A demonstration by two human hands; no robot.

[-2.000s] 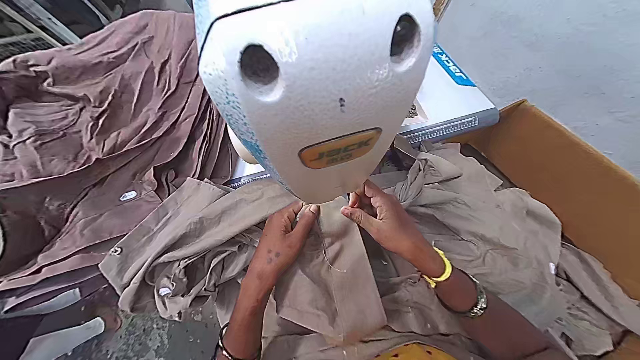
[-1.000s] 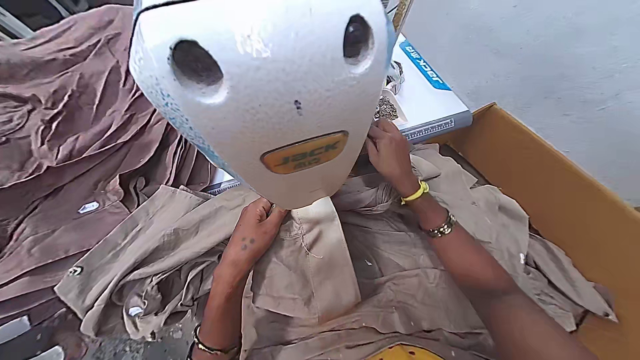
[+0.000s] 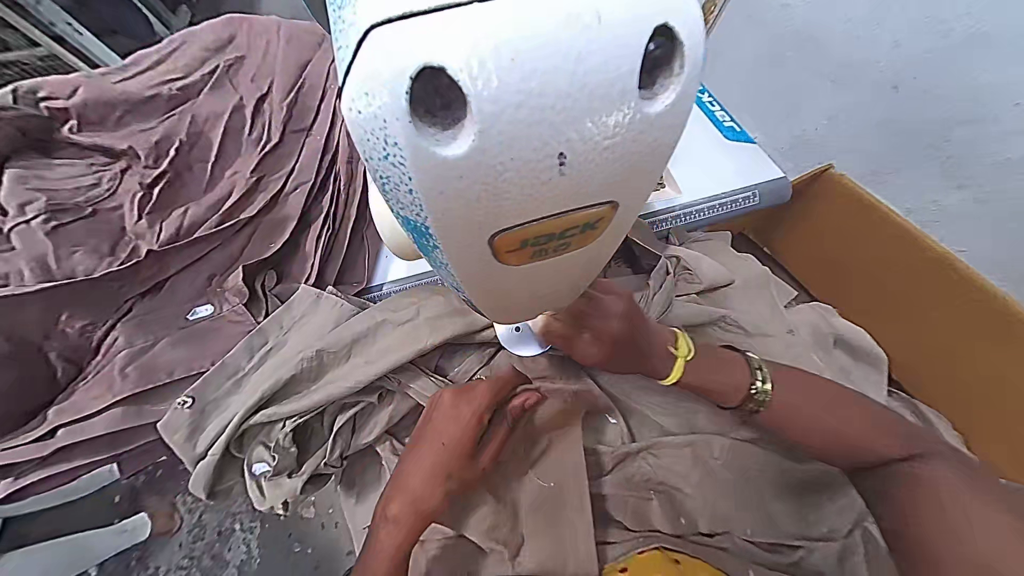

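The white head of a Jack sewing machine (image 3: 528, 160) fills the upper middle of the view and hides the needle area. Beige cloth garment pieces (image 3: 720, 480) lie bunched below and around it. My left hand (image 3: 464, 436) rests on the beige cloth just below the machine head, thumb and fingers bent near each other; whether it pinches the cloth is unclear. My right hand (image 3: 604, 328), slightly blurred, is at the lower right edge of the head, beside a round white part (image 3: 522, 338), with its fingertips partly hidden. A yellow band and a metal bracelet circle the right wrist.
A heap of mauve-brown garments (image 3: 200, 160) lies at the left. The machine bed with a ruler edge (image 3: 704, 210) shows behind the head. A cardboard box wall (image 3: 904, 304) runs along the right. White strips (image 3: 80, 548) are at the lower left, near the speckled floor.
My right hand, by the machine bed behind the head one second ago, has come back toward the head's lower tip. My left hand has moved down and right onto the cloth.
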